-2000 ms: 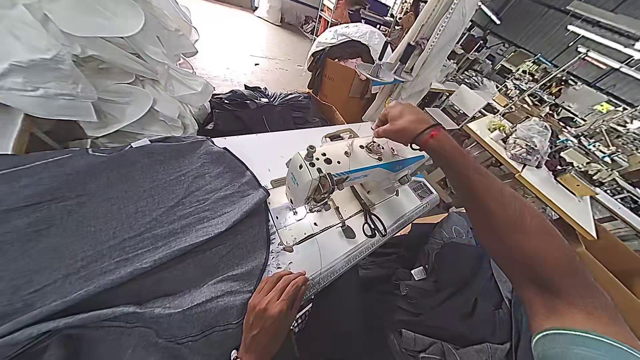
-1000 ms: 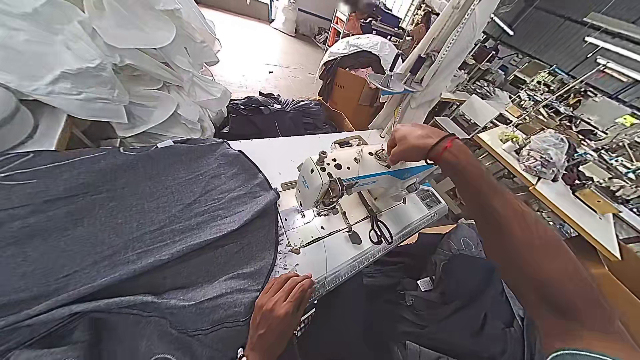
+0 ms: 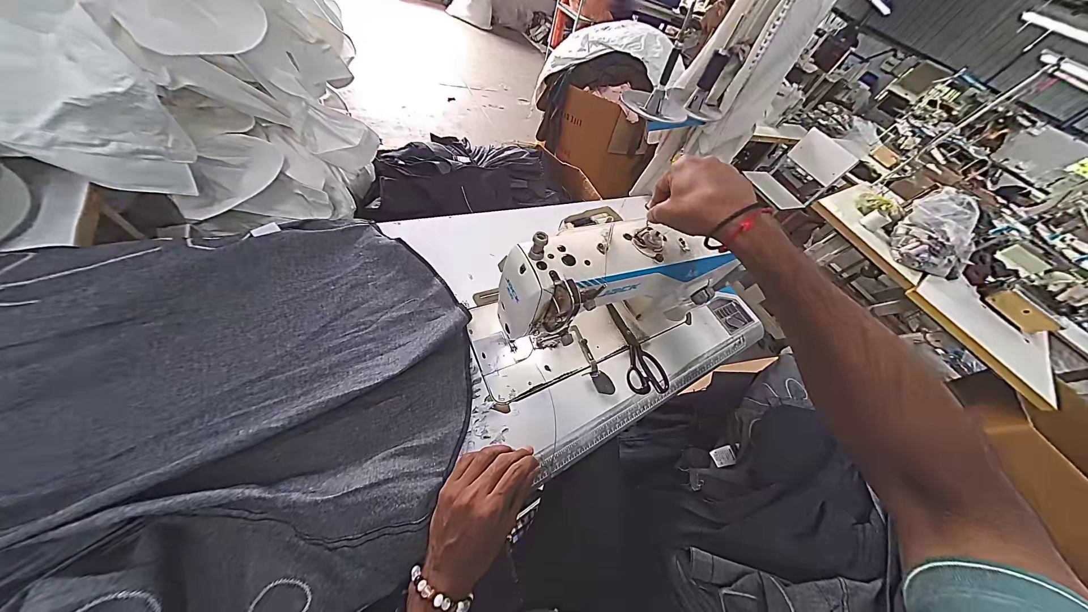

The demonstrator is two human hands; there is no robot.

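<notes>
A white and blue industrial sewing machine [image 3: 629,272] stands on a white table [image 3: 450,246]. My right hand [image 3: 701,195] is at the top of the machine head, fingers pinched together near the bobbin winder; whether a thread is between them cannot be made out. My left hand [image 3: 484,501] rests on the table's front edge, beside the hem of a dark grey garment [image 3: 229,365], its fingers bent over the edge. The garment spreads over the left part of the table, left of the needle. Black-handled scissors [image 3: 648,372] lie on the machine bed below the arm.
White cut fabric pieces [image 3: 229,110] are piled at the upper left. Dark garments [image 3: 467,178] lie behind the table, near a cardboard box [image 3: 595,136]. More dark cloth [image 3: 765,493] lies in front at the right. A thread stand [image 3: 671,106] rises behind the machine.
</notes>
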